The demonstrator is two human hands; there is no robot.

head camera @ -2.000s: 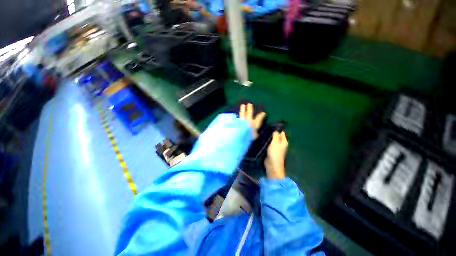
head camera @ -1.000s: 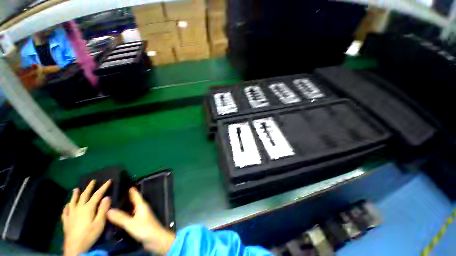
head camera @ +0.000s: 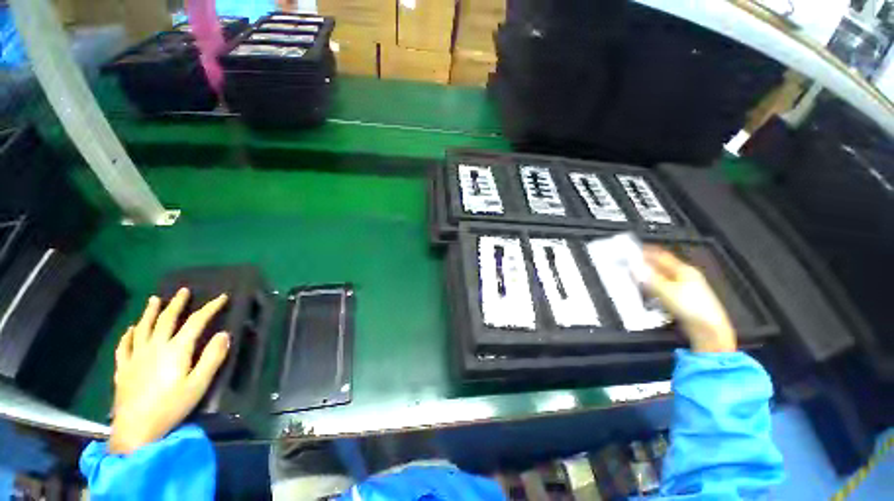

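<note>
My left hand (head camera: 169, 364) rests with spread fingers on a black block-like housing (head camera: 247, 357) at the bench's front left. A flat black panel with a pale edge (head camera: 316, 347) lies just right of it. My right hand (head camera: 691, 294), slightly blurred, has its fingers at the right edge of a silvery slotted plate (head camera: 623, 286) over the front foam tray (head camera: 588, 342). The plate is partly covered by the hand. Two more silvery plates (head camera: 506, 282) lie in that tray, left of it.
A second foam tray (head camera: 578, 168) with silvery plates lies behind the front one. A long black foam piece (head camera: 760, 259) is at the right. Tall black stacks (head camera: 627, 78) stand behind. A white post (head camera: 103, 147) and ribbed black panel stack (head camera: 64, 313) are at the left.
My right hand has moved from the black housing to the front tray, where a third silvery plate now shows. My left hand stays on the housing. The view has shifted right.
</note>
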